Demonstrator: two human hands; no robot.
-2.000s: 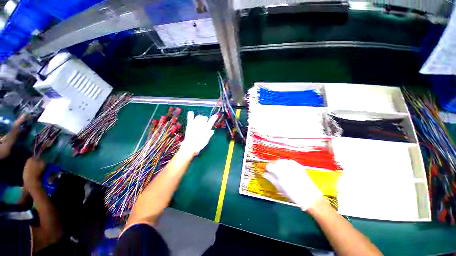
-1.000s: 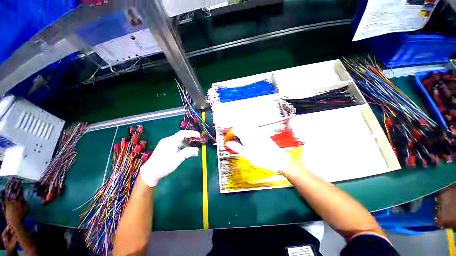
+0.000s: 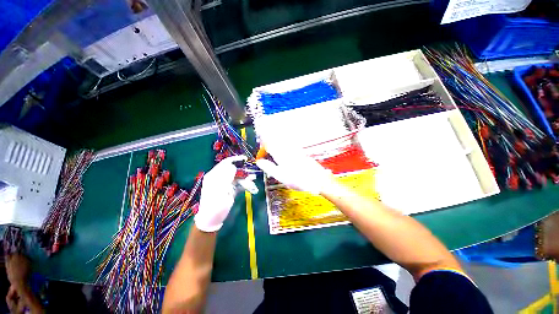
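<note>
My left hand (image 3: pixel 219 193), in a white glove, holds a small dark red connector housing (image 3: pixel 241 173) between thumb and fingers beside the yellow line. My right hand (image 3: pixel 294 168), gloved with an orange-yellow cover on a fingertip, has its fingertips at the housing. Whether it pinches a wire is too small to tell. The wire tray (image 3: pixel 484 178) lies to the right, with blue wires (image 3: pixel 297 98), black wires (image 3: pixel 398 110), red wires (image 3: pixel 349 160) and yellow wires (image 3: pixel 312 205). My right hand covers part of the tray's left side.
A harness pile (image 3: pixel 144 221) lies left. A small harness bunch (image 3: pixel 227 138) lies by the metal post (image 3: pixel 199 55). A vented metal box (image 3: pixel 30 168) stands far left, near another person's hand. Another harness pile (image 3: pixel 490 116) and a blue connector bin (image 3: pixel 532 101) are at right.
My right hand has moved from the tray's wire compartments left to the housing at my left hand. My left hand has come from the small bunch toward me. The camera view has turned right.
</note>
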